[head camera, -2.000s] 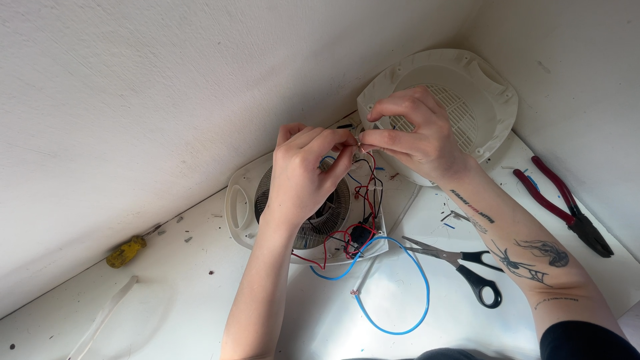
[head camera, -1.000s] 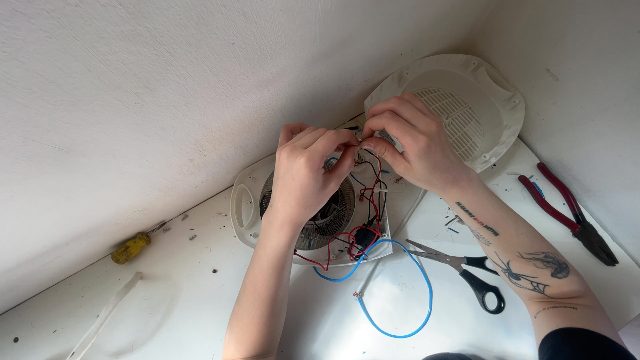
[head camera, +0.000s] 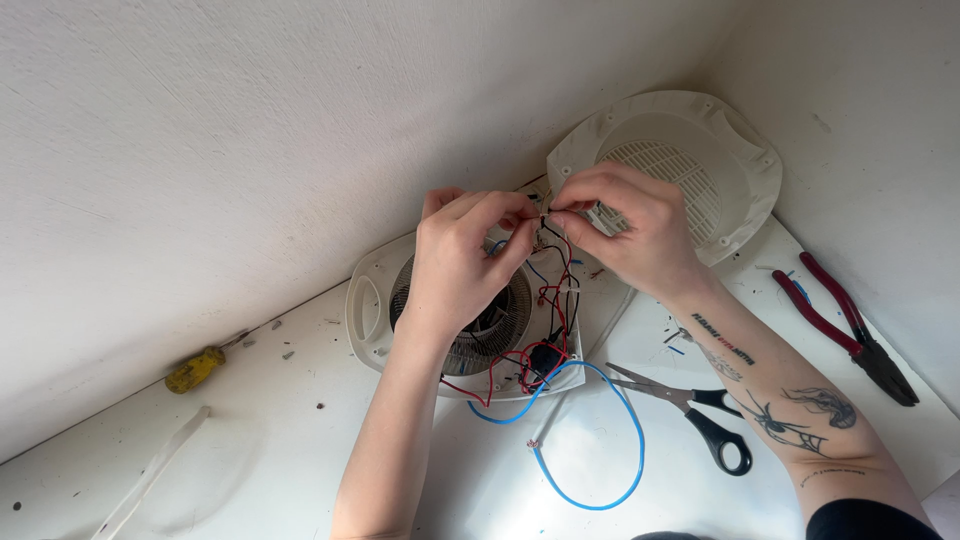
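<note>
Over the top end of an opened fan heater housing (head camera: 365, 300), my left hand (head camera: 472, 251) pinches a thin wire end (head camera: 543, 216) between thumb and index finger. My right hand (head camera: 630, 225) grips the same wire joint from the right, its fingertips almost touching the left ones. Red wires (head camera: 491, 369) and black wires run from there down the housing to a black component (head camera: 546, 358). A round metal heating coil (head camera: 517, 315) sits partly behind my left hand and forearm. A blue wire (head camera: 641, 450) with a bare copper end loops onto the table.
Behind my right hand a cream plastic grille cover (head camera: 750, 195) leans by the wall. Open scissors (head camera: 679, 397) with black handles lie right of the housing, red-handled pliers (head camera: 847, 322) farther right. A yellow-handled screwdriver (head camera: 196, 369), a clear plastic strip (head camera: 154, 472) and wire scraps lie on the table (head camera: 277, 442).
My right hand's fingers have shifted slightly on the wire and spread wider from the palm. My left hand keeps nearly the same pinch. The tools have not moved.
</note>
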